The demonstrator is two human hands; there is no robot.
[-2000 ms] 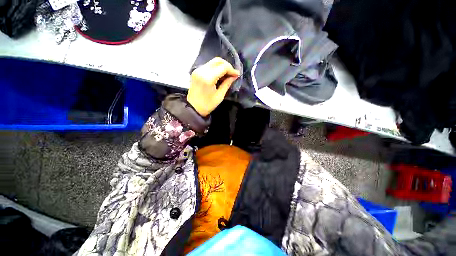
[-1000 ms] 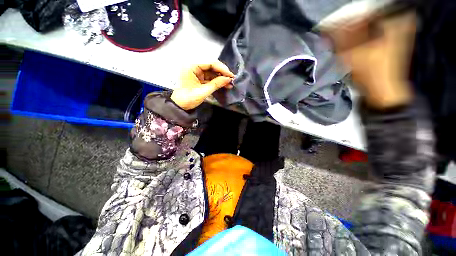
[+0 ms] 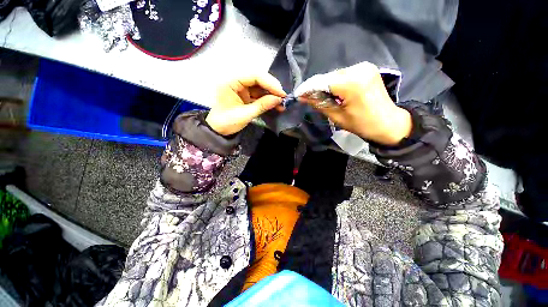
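Note:
A grey garment (image 3: pixel 372 36) lies heaped on the white table and hangs at its front edge, with a thin white trim line (image 3: pixel 393 75) partly behind my right hand. My left hand (image 3: pixel 246 102) pinches the garment's narrow edge between thumb and fingertips. My right hand (image 3: pixel 357 102) meets it there, its fingertips touching the same spot. Small scissors (image 3: pixel 324 102) with dark blades and a reddish handle part sit tucked in my right palm. A needle or thread at the fingertips is too small to tell.
A black floral item with a red rim (image 3: pixel 174 30) and a crinkled clear bag (image 3: pixel 108 25) lie on the white table (image 3: pixel 150 72) at left. Black garments (image 3: pixel 499 78) are piled at right. A blue bin (image 3: pixel 90 108) is below the table; a red crate (image 3: pixel 526 258) is at lower right.
My right hand, out of view at first and then blurred far right, has come in to my left fingertips. My left hand keeps its pinch on the garment edge.

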